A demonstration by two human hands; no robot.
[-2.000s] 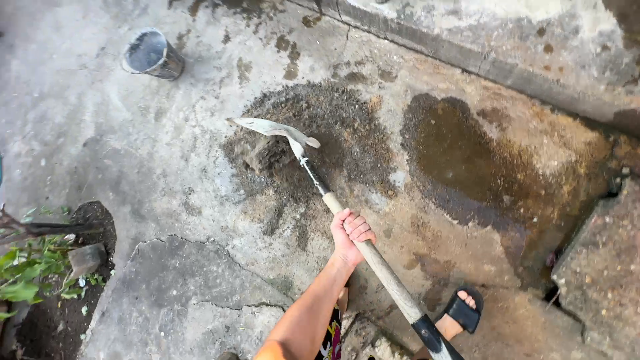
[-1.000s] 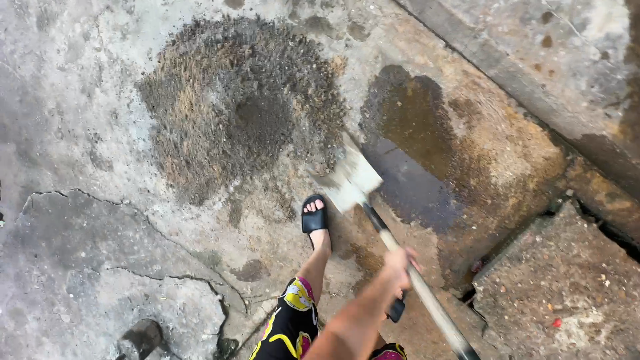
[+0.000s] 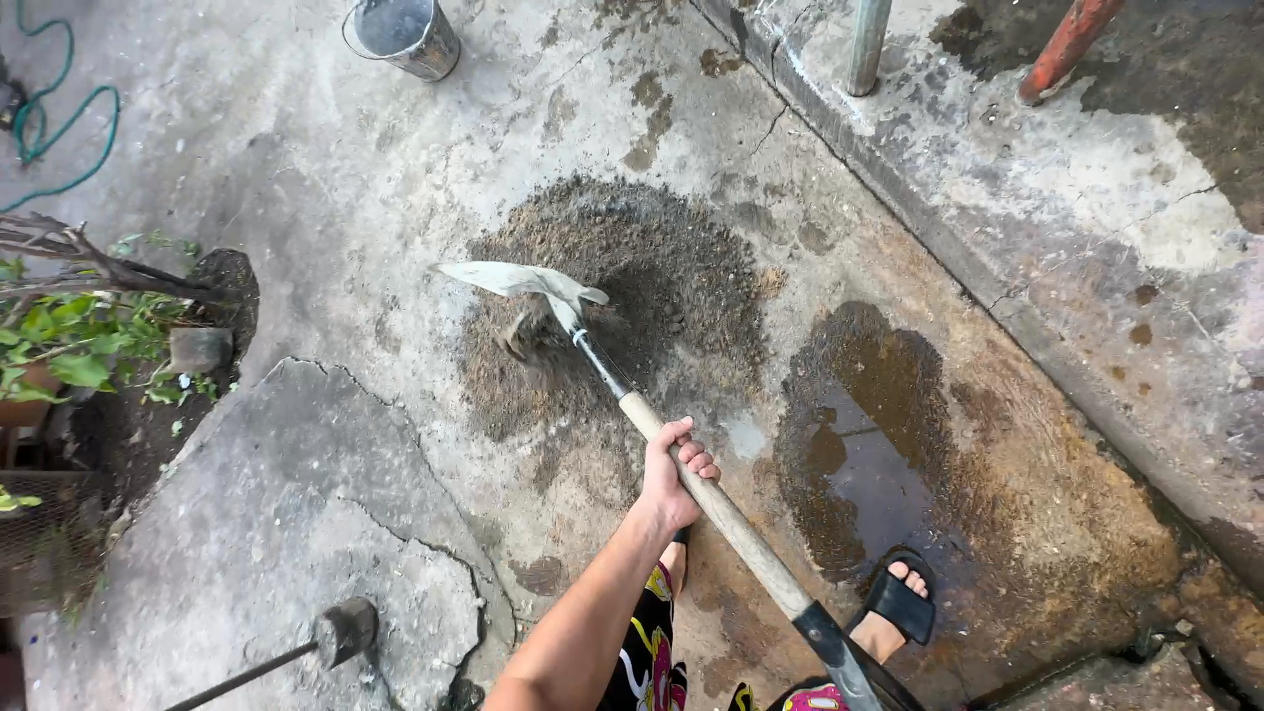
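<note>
My left hand is closed around the wooden shaft of a shovel, just below its black metal socket. The shovel's pale metal blade is turned on edge over a pile of sand or dry mortar mix, and some blurred material drops beneath it. The shaft runs down to a black grip section at the bottom edge. My right hand is not visible. A sandaled foot stands right of the shaft, and the other foot is mostly hidden behind my forearm.
A bucket stands at the top. Right of the pile lies a puddle, with a raised concrete curb beyond it. Plants and a green hose are at the left. A sledgehammer lies lower left.
One second ago the blade was low between the pile and the puddle, near a foot; now it is tipped over the pile's left part. The view has shifted, and the bucket shows again.
</note>
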